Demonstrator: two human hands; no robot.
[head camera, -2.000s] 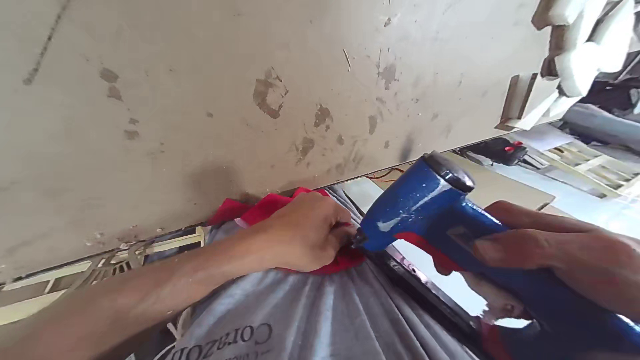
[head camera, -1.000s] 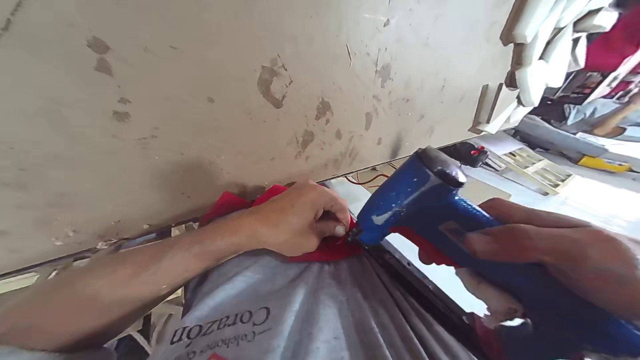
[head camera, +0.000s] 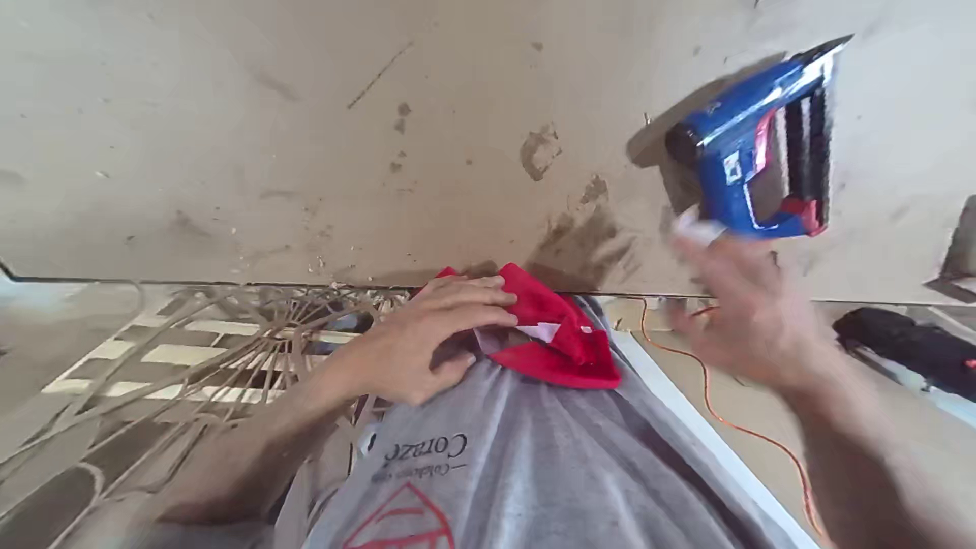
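Red fabric (head camera: 564, 358) lies at the table's near edge, against the front of a grey printed shirt. Part of it is folded, with a pale piece between the folds. My left hand (head camera: 427, 335) rests on its left side with bent fingers; whether it pinches the cloth is hidden. A blue staple gun (head camera: 732, 160) with red parts lies on the table at the right. My right hand (head camera: 747, 313), blurred, is just below the staple gun's handle with its fingers spread. A small whitish blur shows at its fingertips, too unclear to name.
The stained tabletop (head camera: 305, 168) spans the upper view. Below its edge, a wooden slatted frame (head camera: 175, 354) and thin curved strips stand at the left. An orange cord (head camera: 705, 389) runs down at the right, near a black object (head camera: 900, 343) on the floor.
The staple gun, earlier in my right hand at the red fabric, now lies on the table, let go. My left hand has loosened from its bunched grasp. The view has shifted.
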